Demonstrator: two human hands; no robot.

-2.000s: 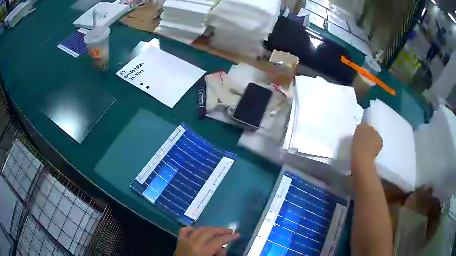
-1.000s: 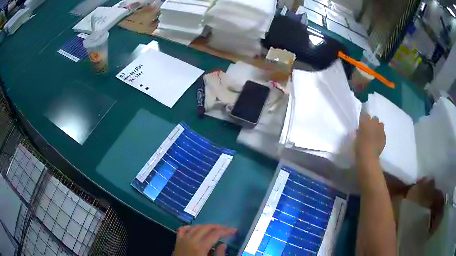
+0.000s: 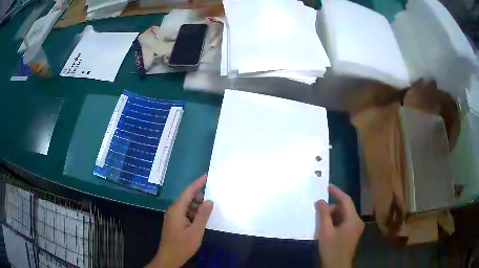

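A white cover sheet (image 3: 268, 167) with two small dark holes near its right edge lies face up in front of me, where it hides whatever is under it. My left hand (image 3: 195, 204) grips its left edge and my right hand (image 3: 332, 209) grips its right edge, both near the front corners. The sheet's front edge reaches past the table's front edge. A blue solar cell sheet (image 3: 139, 141) with white side strips lies on the green table to the left.
A white backsheet stack (image 3: 273, 39) stands behind, with thick white film piles (image 3: 362, 42) to its right. A phone (image 3: 188, 45) lies on cloth. A marked white sheet (image 3: 100, 55) is at back left. A wire basket (image 3: 58, 225) is low left, an open carton (image 3: 378, 152) right.
My right hand has moved from the stacks to the front. The white sheet now covers the spot where the right-hand blue cell sheet showed. Both hands hold its sides. The view has shifted.
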